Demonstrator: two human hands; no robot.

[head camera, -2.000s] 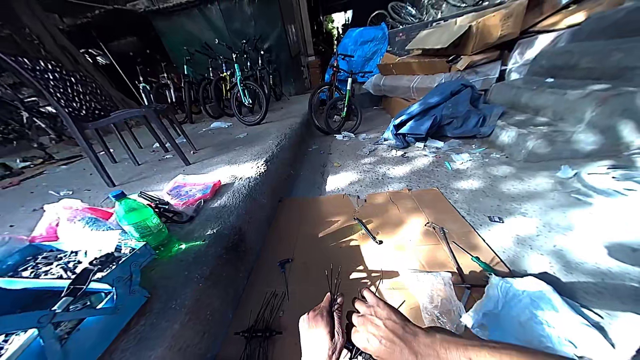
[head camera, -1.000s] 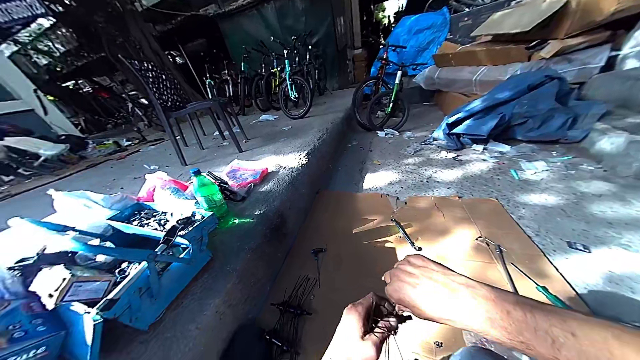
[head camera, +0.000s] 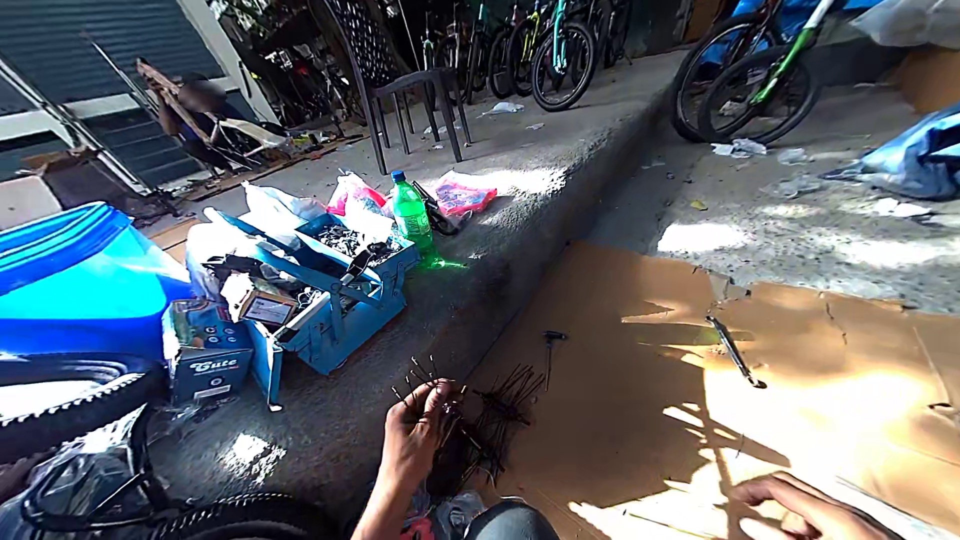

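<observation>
My left hand is closed around a bundle of thin dark spokes, whose ends stick up past the fingers. Just right of it, more dark spokes with hub-like parts lie in a pile at the edge of a brown cardboard sheet. My right hand is at the lower right over the cardboard, fingers apart, partly cut off by the frame; nothing shows in it. A dark T-shaped tool lies above the pile. A wrench-like metal tool rests farther right on the cardboard.
On the concrete ledge stand an open blue metal toolbox, a green plastic bottle, a box and a blue drum. A bicycle tire is at lower left. A chair and bicycles are behind. A person sits far left.
My hands, close together over the cardboard earlier, are now far apart. My left hand is beside the spoke pile; my right hand is at the lower right. The view has swung left and down.
</observation>
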